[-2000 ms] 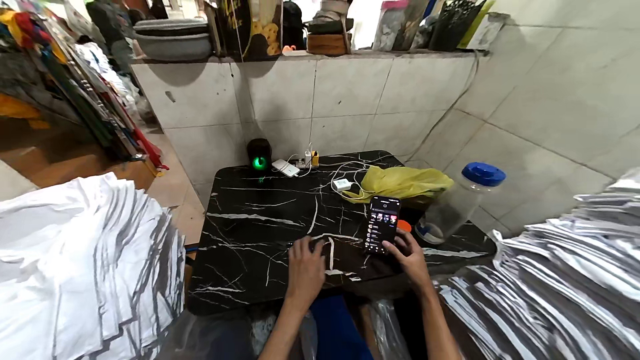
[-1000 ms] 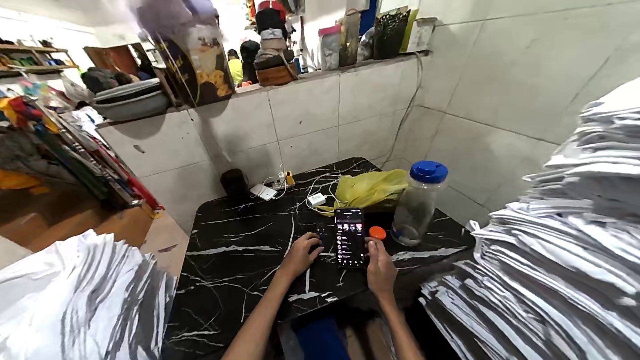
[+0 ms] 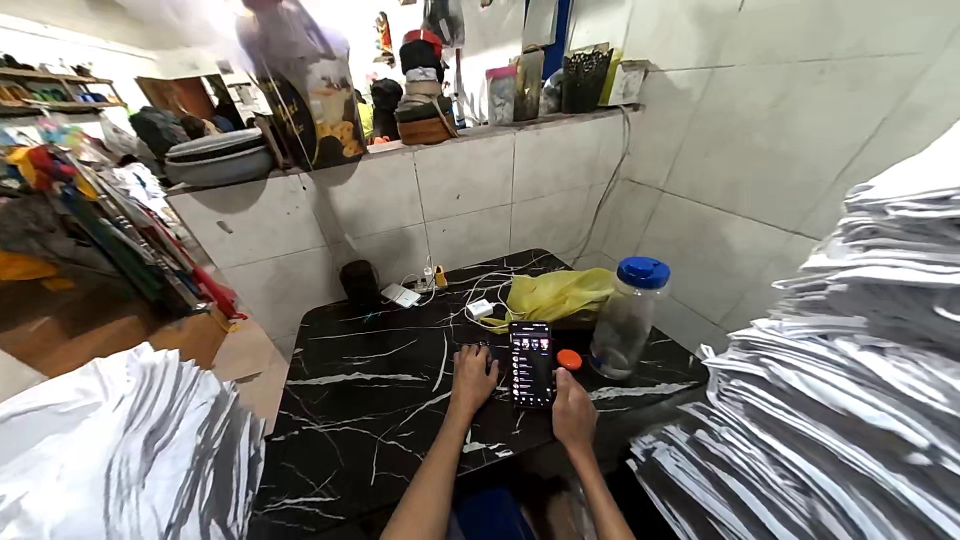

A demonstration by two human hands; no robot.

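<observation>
A smartphone (image 3: 531,366) with a lit screen is tilted up above the black marble-patterned table (image 3: 352,420). My right hand (image 3: 574,411) holds it at its lower right edge. My left hand (image 3: 475,376) rests on the tabletop just left of the phone, fingers spread and pointing away; whether something small lies under its fingertips cannot be told. An orange round lid (image 3: 569,359) is just behind my right thumb. Beyond the phone are a yellow plastic bag (image 3: 559,294) and a white charger (image 3: 480,308) with cables. A clear bottle with a blue cap (image 3: 625,322) stands to the right.
Tall stacks of folded white cloth stand on the left (image 3: 135,450) and right (image 3: 847,375). A dark cylindrical object (image 3: 360,283) and a white power bank (image 3: 400,295) lie near the tiled wall (image 3: 465,180). Jars, caps and a basket (image 3: 586,79) line the ledge.
The view has shifted over these two seconds. The green glow on the dark cylinder, visible two seconds ago, no longer shows. My right hand keeps its hold on the phone.
</observation>
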